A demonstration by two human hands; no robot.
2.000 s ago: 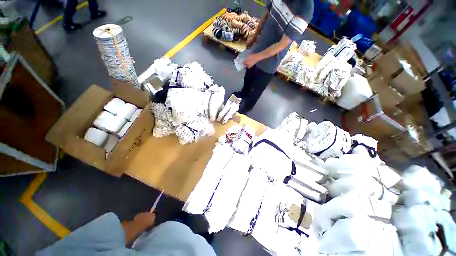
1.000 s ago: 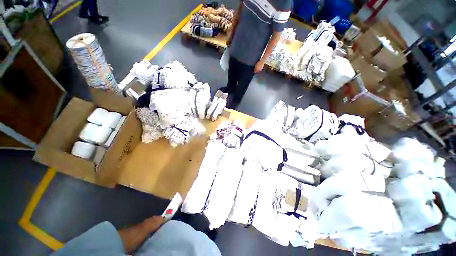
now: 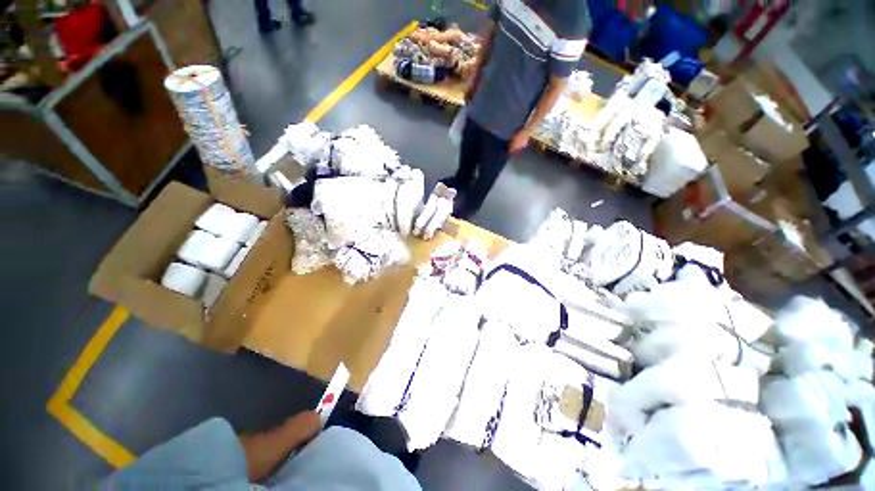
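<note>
My left hand, at the bottom left of centre, holds a white slip with a red mark upright by its lower end. My right hand is not in view. Beyond the slip, white cut-piece bundles lie side by side on a brown cardboard sheet. Dark tie strips go around several of them. One bundle has a small brown piece under its tie. Large wrapped bundles lie at the right.
An open carton holds white packs at the left, near a wrapped roll and small off-white bundles. A person stands beyond, near loaded pallets. Brown cartons are at the right. A brown-panelled frame stands at the upper left.
The view has shifted left and back. The slip, seen edge-on at first, now shows its marked face and stands steeper. The other person has lowered the raised forearm.
</note>
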